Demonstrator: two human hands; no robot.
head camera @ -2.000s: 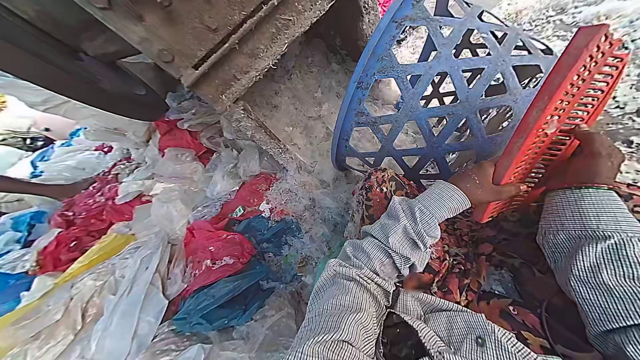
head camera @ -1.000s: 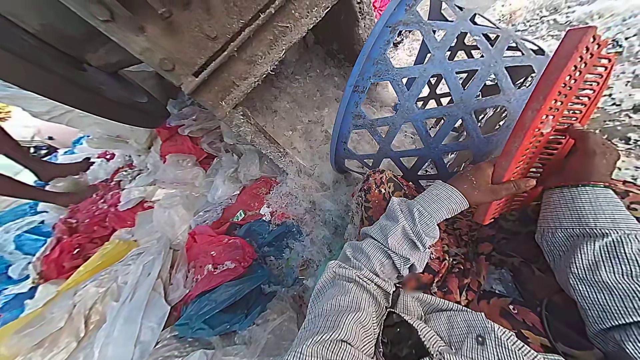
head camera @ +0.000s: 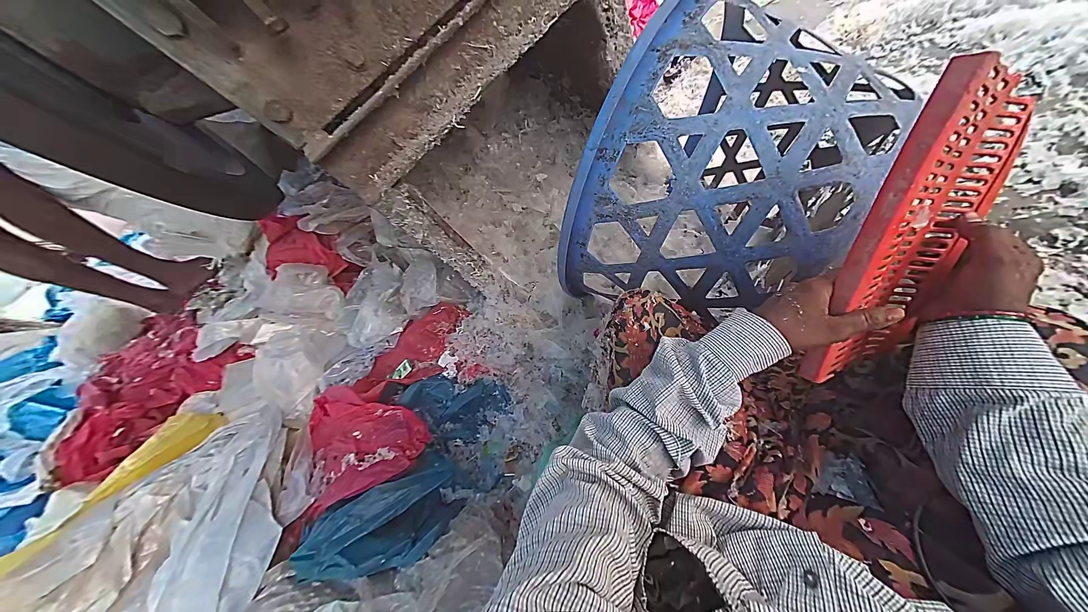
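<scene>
My left hand [head camera: 820, 314] grips the lower left edge of a red perforated plastic basket [head camera: 931, 212], its thumb lying across the holes. My right hand [head camera: 986, 268] is on the basket's right side, its fingers partly hidden behind the red plastic. The red basket is tilted on its side above my lap. Just left of it a large blue plastic lattice basket [head camera: 714, 161] lies on its side, its wide rim toward the machine. Pale plastic shreds [head camera: 535, 178] lie heaped beside the blue basket.
A dirty metal machine housing [head camera: 408, 93] with a dark curved part stands at the upper left. Red, blue, yellow and clear plastic bags [head camera: 365, 438] cover the ground at left. Another person's bare arms [head camera: 93, 246] reach in at the left edge. More pale shreds lie at the upper right.
The other person's arms at left have come further into view, over the bags. My hands and both baskets have hardly moved.
</scene>
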